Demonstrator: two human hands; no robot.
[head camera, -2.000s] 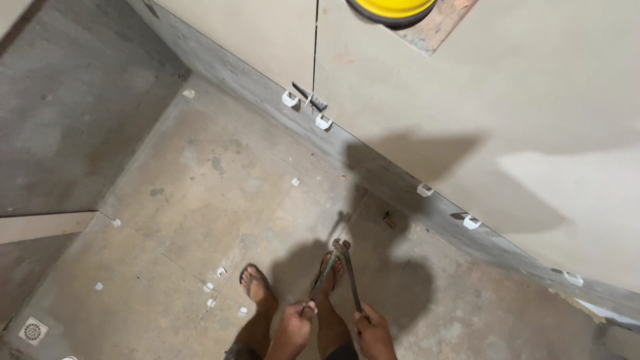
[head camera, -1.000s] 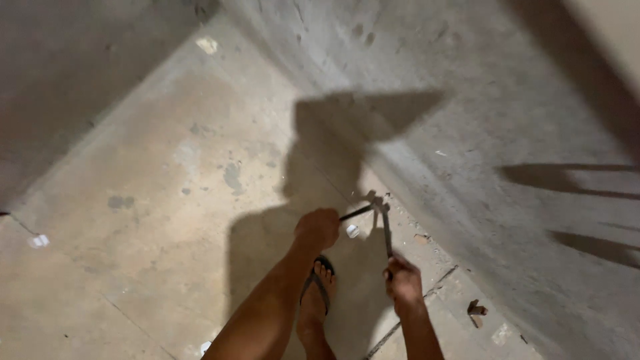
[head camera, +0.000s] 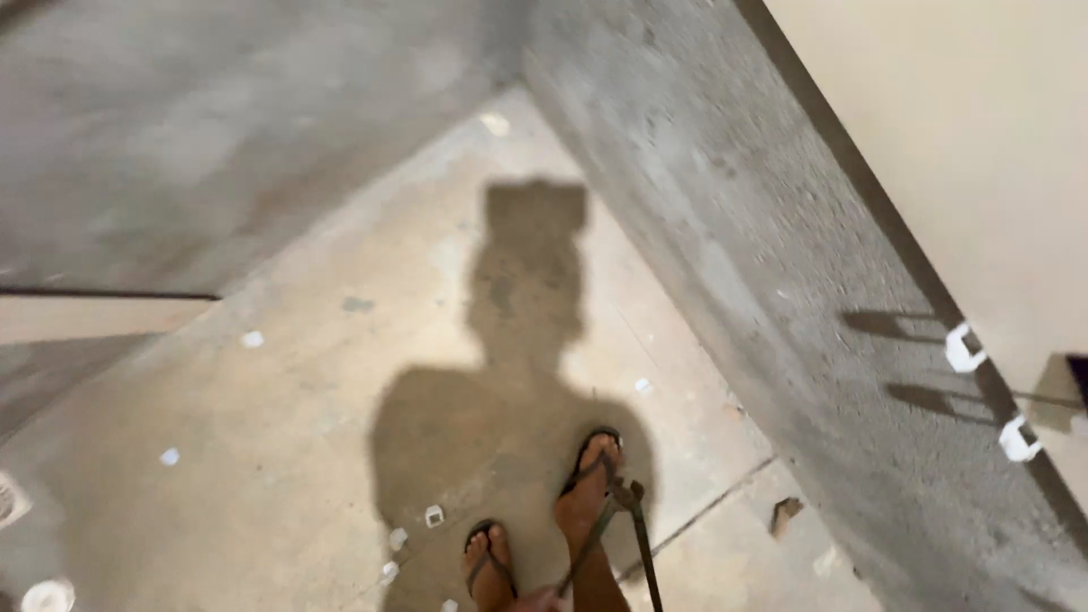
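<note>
Metal nippers with two long handles (head camera: 644, 544) are in front of my body, head pointing away from me, handles spread apart. At the bottom edge, my left hand (head camera: 540, 600) is on the end of the left handle, blurred and mostly cut off. The right handle runs out of the frame at the bottom, and my right hand is not visible. The tool's head overlaps my right foot in a flip-flop (head camera: 588, 476); my left foot in a flip-flop (head camera: 489, 561) stands beside it.
White plastic clips (head camera: 966, 348) sit along the upper edge of the rough grey wall (head camera: 731, 221) at right. Small white pieces (head camera: 253, 340) and a brown fragment (head camera: 785, 515) lie on the concrete floor (head camera: 323, 408). A drain grate (head camera: 8, 500) is at far left.
Both hands were fully in view with the nippers a second ago; now they have dropped toward or past the bottom edge. The view has shifted.
</note>
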